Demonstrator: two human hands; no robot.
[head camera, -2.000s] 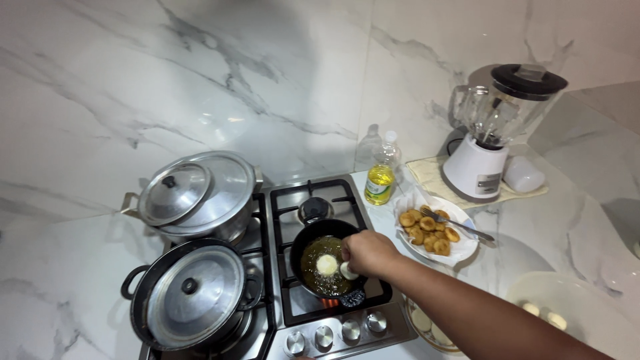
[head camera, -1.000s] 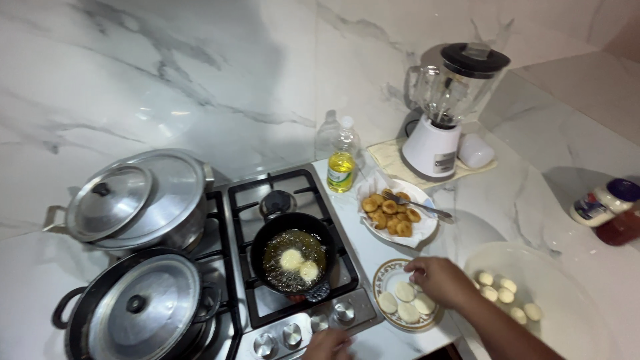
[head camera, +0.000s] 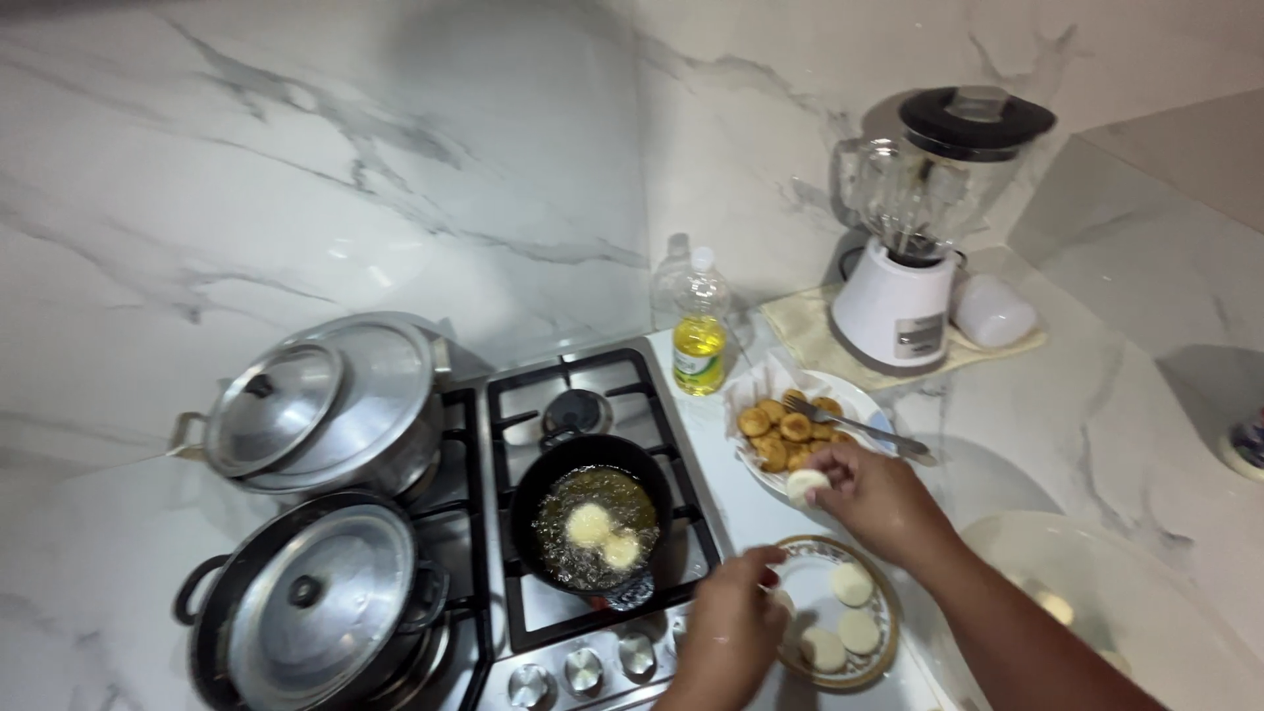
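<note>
A white dough disc (head camera: 807, 486) is pinched between the thumb and fingers of my right hand (head camera: 874, 494), in front of the plate of golden fried pieces (head camera: 787, 432). My left hand (head camera: 731, 622) is at the left edge of the patterned plate (head camera: 894, 632), partly over it; whether it touches a disc there I cannot tell. Several pale discs (head camera: 857, 631) lie on that plate. Two pale pieces (head camera: 590, 525) fry in bubbling oil in the small black pan (head camera: 523, 538) on the gas stove. A fork (head camera: 859, 425) rests on the fried pieces.
A large aluminum pot (head camera: 395, 434) and a black pot with a metal lid (head camera: 326, 602) stand on the left burners. An oil bottle (head camera: 699, 336) is behind the stove's right side. A blender (head camera: 908, 267) stands on a cloth at the back right. A translucent bowl (head camera: 1037, 533) sits at the lower right.
My right hand has moved up from the patterned plate and now holds a disc. My left hand has come further into view beside that plate. A second piece has joined the one in the oil.
</note>
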